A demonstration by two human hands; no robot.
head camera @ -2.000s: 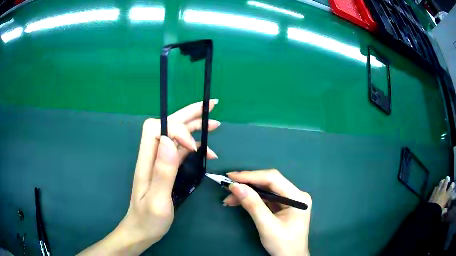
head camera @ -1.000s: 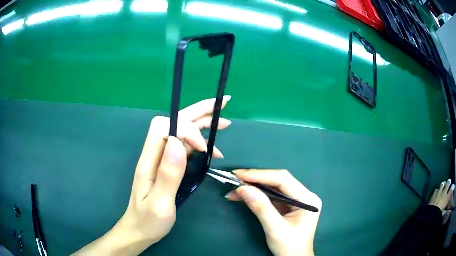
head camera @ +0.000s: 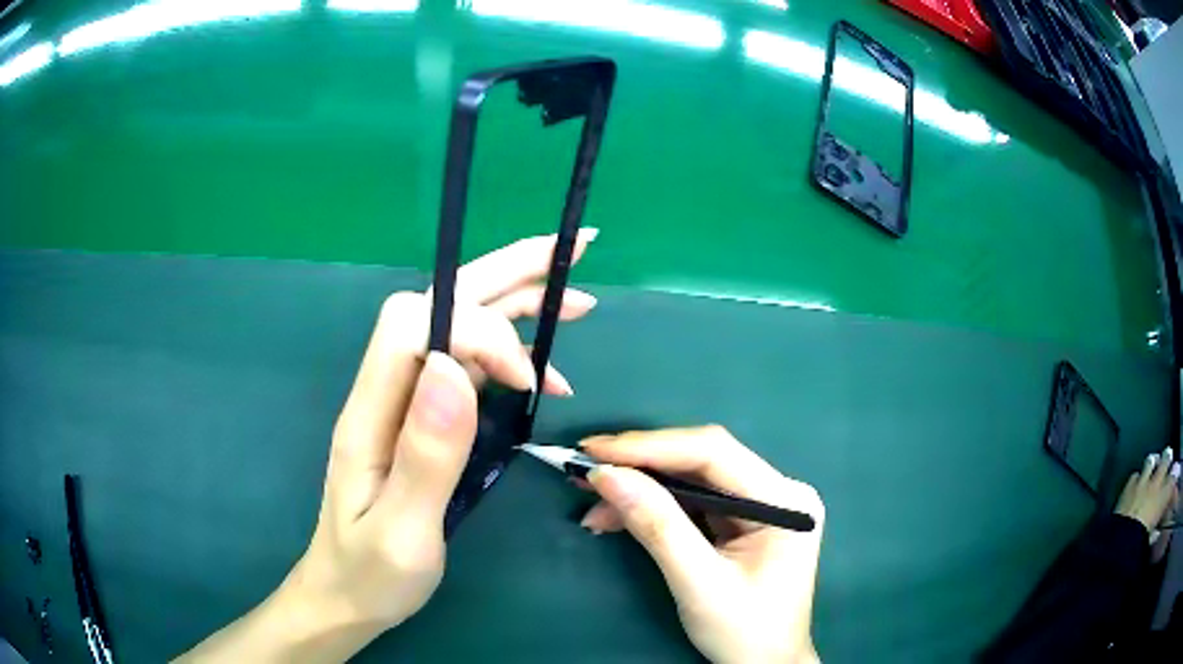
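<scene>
My left hand [head camera: 402, 454] holds a black phone middle frame [head camera: 454, 221] upright and tilted above the mat, gripping it near its lower end. The solid plate is at the bottom, partly hidden by my thumb and palm; the notched plate is at the top. My right hand [head camera: 707, 532] holds black-handled tweezers [head camera: 727, 501] like a pen. Their pale tips are at the frame's lower right side rail, close together. Whether the tips hold a tiny part cannot be told.
Spare tweezers [head camera: 82, 571] and tiny dark parts [head camera: 35, 610] lie at lower left. A second mid-frame [head camera: 833, 130] lies at upper right, a third [head camera: 1066, 405] at right, near another person's hand [head camera: 1144, 493]. A red tray [head camera: 954, 18] and black tray [head camera: 1070, 84] stand at the far right.
The mid-frame at upper right has shifted left and towards the top of the picture. The held frame moved right, then slightly back left. The tweezer tips look closer together than one second ago.
</scene>
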